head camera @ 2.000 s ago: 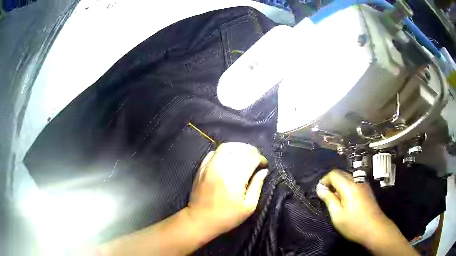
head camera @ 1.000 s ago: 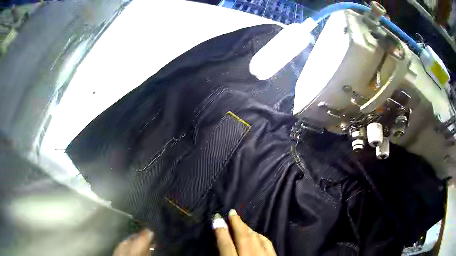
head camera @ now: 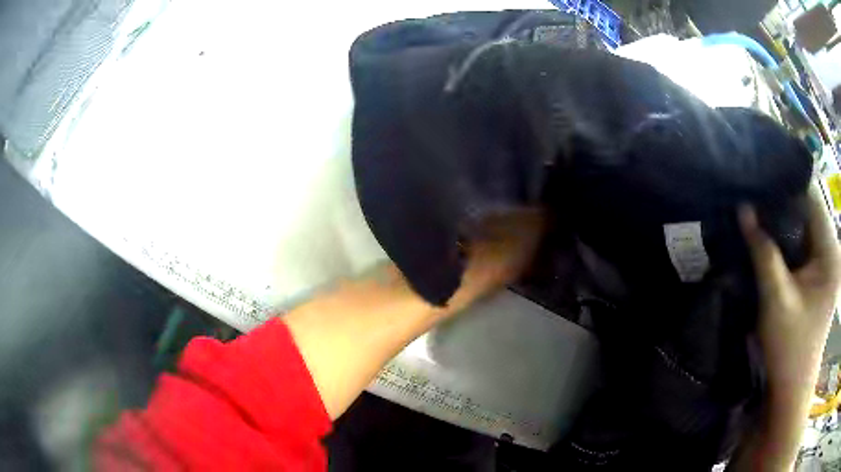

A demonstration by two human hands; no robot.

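Observation:
The dark garment (head camera: 636,175) is lifted and bunched over the right part of the white table, blurred by motion. A small white care label (head camera: 686,251) shows on its inside. My left hand (head camera: 507,241) reaches in under a fold of the cloth; it is blurred and its fingers are hidden, so its grip cannot be told. My right hand (head camera: 800,267) is at the right edge of the garment, with thumb and fingers around the dark cloth. The garment covers most of the sewing machine.
The white table (head camera: 212,157) has a ruler-like printed strip along its front edge. A blue plastic crate (head camera: 599,18) is at the top. Part of the white machine (head camera: 705,69) with a blue tube shows behind the garment. A red sleeve covers my left forearm.
The garment has been raised off the table and bunched to the right, baring the table at left. My right hand moved up and right; my left hand moved up under the cloth. The label came into view.

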